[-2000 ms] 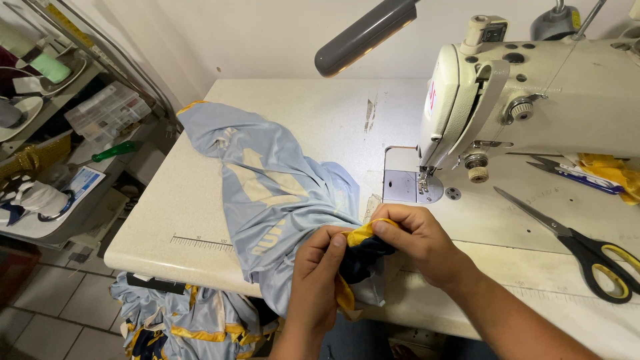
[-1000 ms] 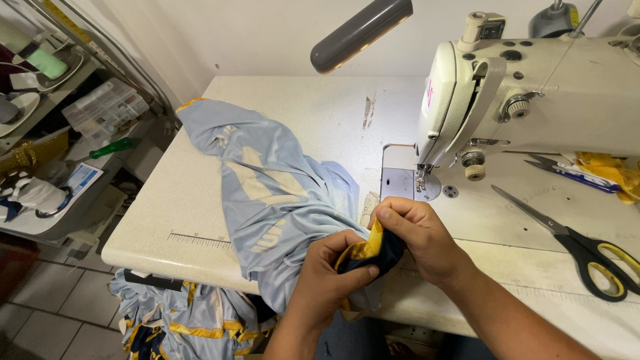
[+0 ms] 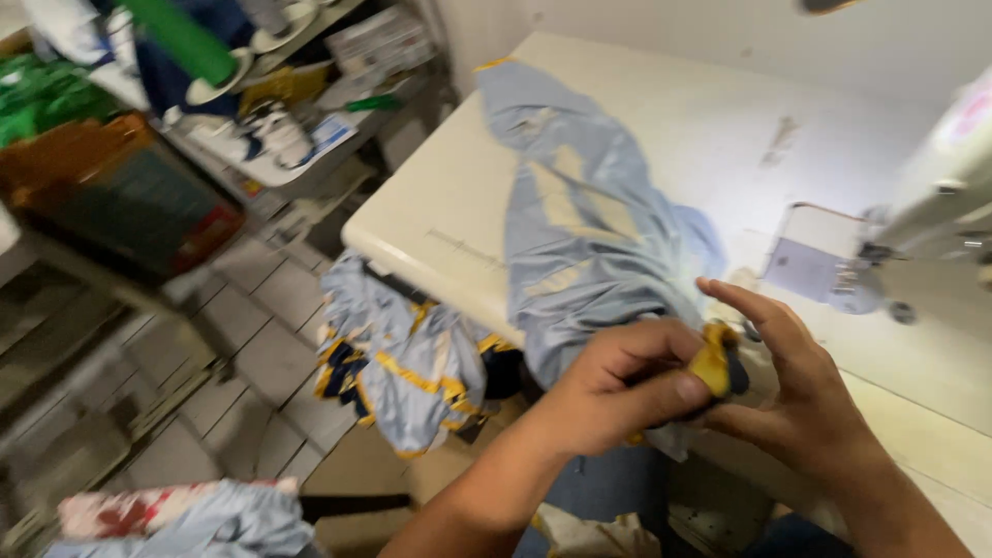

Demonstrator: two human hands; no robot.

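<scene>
My left hand (image 3: 632, 387) pinches the yellow and navy edge (image 3: 717, 360) of a light blue garment (image 3: 581, 209) between thumb and fingers. Just right of that edge is my right hand (image 3: 798, 380), its thumb and fingers spread, with nothing seen between them. The garment, which bears pale printed shapes, lies in folds from my left hand across the white sewing table (image 3: 434, 186). The sewing machine (image 3: 938, 186) stands at the right, partly out of view, its presser foot over the metal needle plate (image 3: 806, 263). The picture is blurred.
More light blue and yellow garments (image 3: 418, 356) hang below the table's left edge. At the left are a cluttered shelf (image 3: 271, 167), a green thread cone (image 3: 182, 43) and a box (image 3: 124, 194) on a stand. A light blue cloth pile (image 3: 225, 519) lies at the bottom left.
My right hand has let go of the yellow and navy edge, and its fingers have spread. My left hand still holds the edge. The view has swung left.
</scene>
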